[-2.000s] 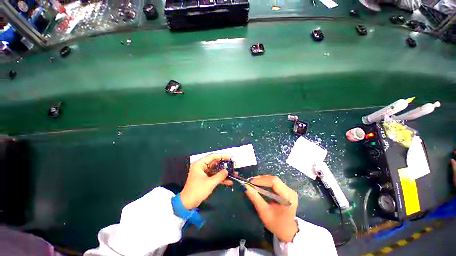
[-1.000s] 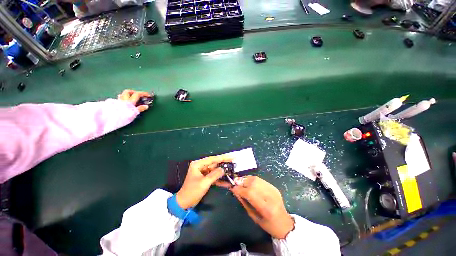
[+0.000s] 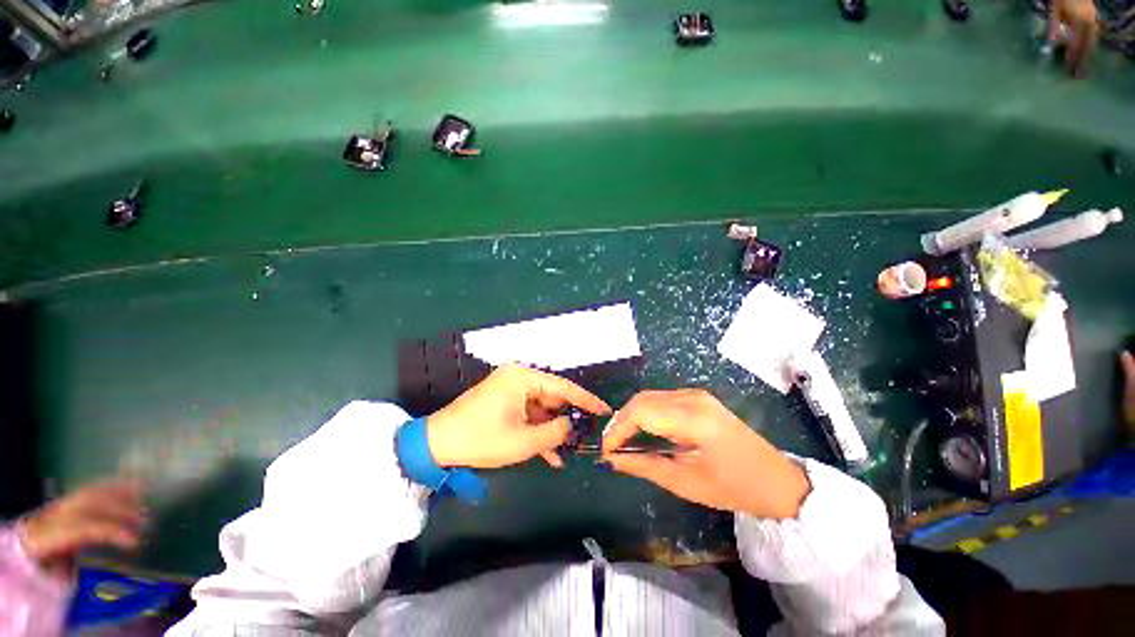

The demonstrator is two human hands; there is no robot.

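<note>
My left hand [image 3: 504, 421], with a blue band at the wrist, holds a small black electronic unit [image 3: 580, 429] between thumb and fingers. My right hand [image 3: 697, 451] is at the unit's right side, fingertips close to it. A thin part of the tweezers [image 3: 645, 449] shows between its fingers; the tips are hidden or too small to tell. The adhesive strip sheet [image 3: 554, 339] lies just beyond my hands, black strips at left and white area at right.
A white paper square [image 3: 772, 336], a dispensing syringe [image 3: 828, 408] and another unit [image 3: 761, 259] lie at the right. The black dispenser controller [image 3: 983, 373] stands beyond, with spare syringes [image 3: 990, 224]. Units [image 3: 368, 151] sit on the green belt. Another person's blurred hand [image 3: 93, 520] is at lower left.
The view has tilted down. The pink-sleeved arm has withdrawn from the belt to the lower left, and a unit now sits left of the nearest one. My right hand has turned more sideways beside the held unit.
</note>
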